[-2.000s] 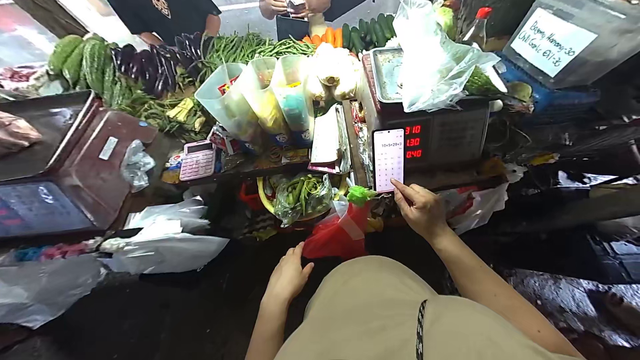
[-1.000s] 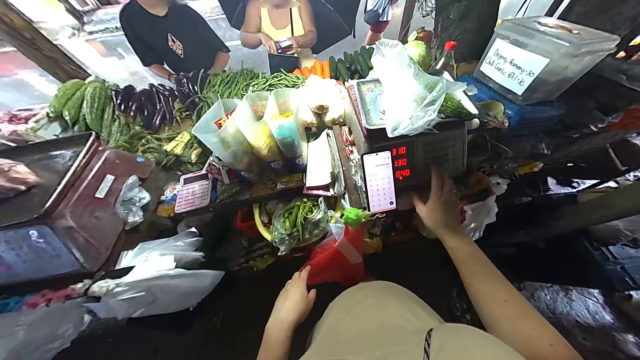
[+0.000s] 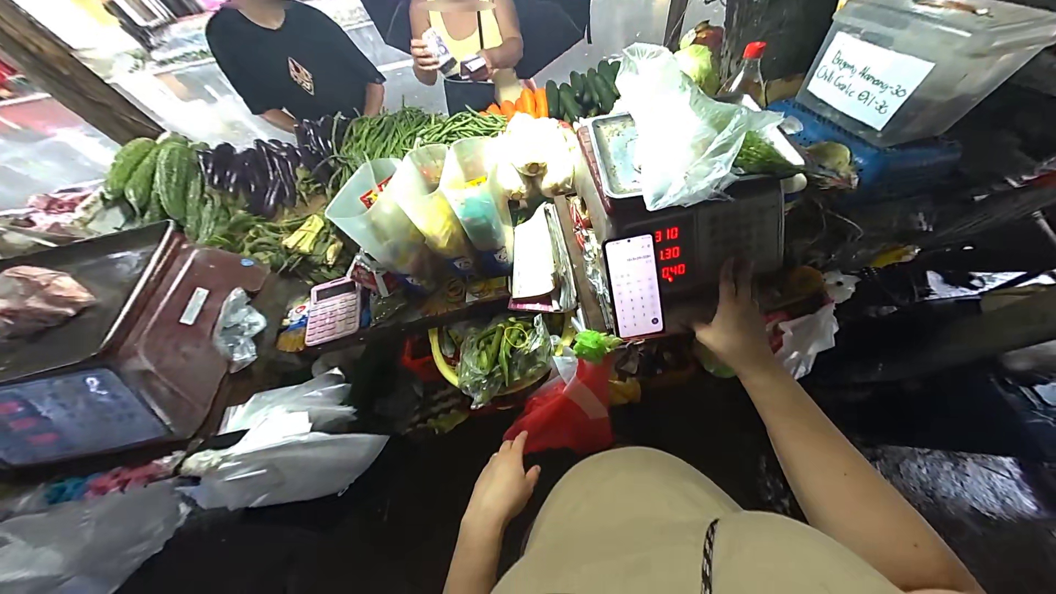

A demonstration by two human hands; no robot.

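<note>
My right hand (image 3: 736, 326) reaches to the front panel of a digital weighing scale (image 3: 738, 223), its fingers extended over the dim keypad area; contact is hard to tell. Left of that hand, a smartphone (image 3: 634, 285) with a calculator on screen leans upright against the scale, beside lit red digits. A clear plastic bag with greens (image 3: 681, 124) lies on the scale's metal pan (image 3: 615, 153). My left hand (image 3: 501, 481) is low at the center, fingers apart, its fingertips at the edge of a red plastic bag (image 3: 569, 412). Whether they touch the bag is unclear.
A second scale (image 3: 186, 322) stands left, near a pink calculator (image 3: 333, 312). Plastic holders (image 3: 425, 206) and a paper stack (image 3: 540, 260) sit mid-counter. Bitter melons (image 3: 157, 177), eggplants (image 3: 252, 173) and green beans (image 3: 412, 132) line the back, where two people stand. A lidded bin (image 3: 916, 70) is at right.
My right hand has moved right, from the phone's screen to the scale's panel. The left hand stays by the red bag. The view has tilted up, showing more of the people opposite.
</note>
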